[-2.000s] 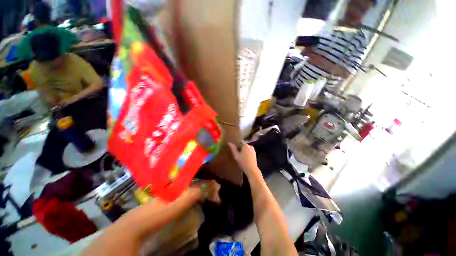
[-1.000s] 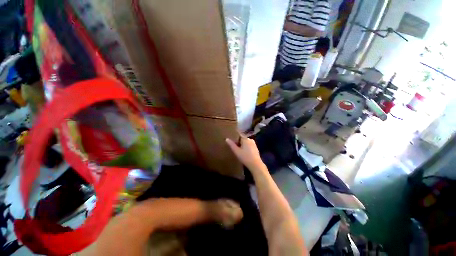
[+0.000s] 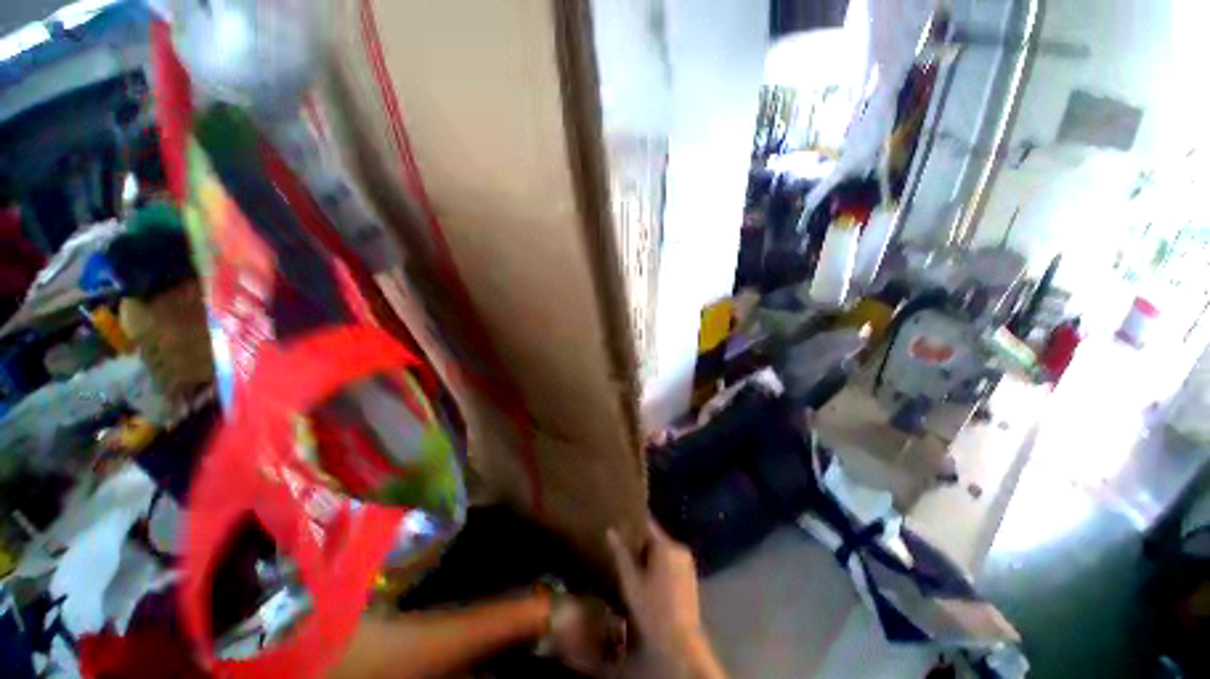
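Observation:
A tall cardboard carton (image 3: 498, 199) with red stripes stands tilted in front of me. My right hand (image 3: 661, 590) is at its lower right edge, with fingers on the board. My left hand (image 3: 584, 630) is low beside the carton's bottom, blurred and partly in shadow; its fingers and any grip cannot be made out. A glossy red printed bag (image 3: 312, 491) with red handles hangs on the carton's left side, in front of my left forearm.
Dark navy fabric (image 3: 737, 484) lies bundled on the table right of the carton. A sewing machine (image 3: 929, 352) and white thread cones (image 3: 836, 259) stand behind it. A white pillar (image 3: 710, 173) rises behind the carton. A person (image 3: 166, 299) is at the left.
The carton has changed tilt, and its right edge now shows. My right hand has moved down along that edge, closer to my left hand. The bag sits further right; the view has shifted.

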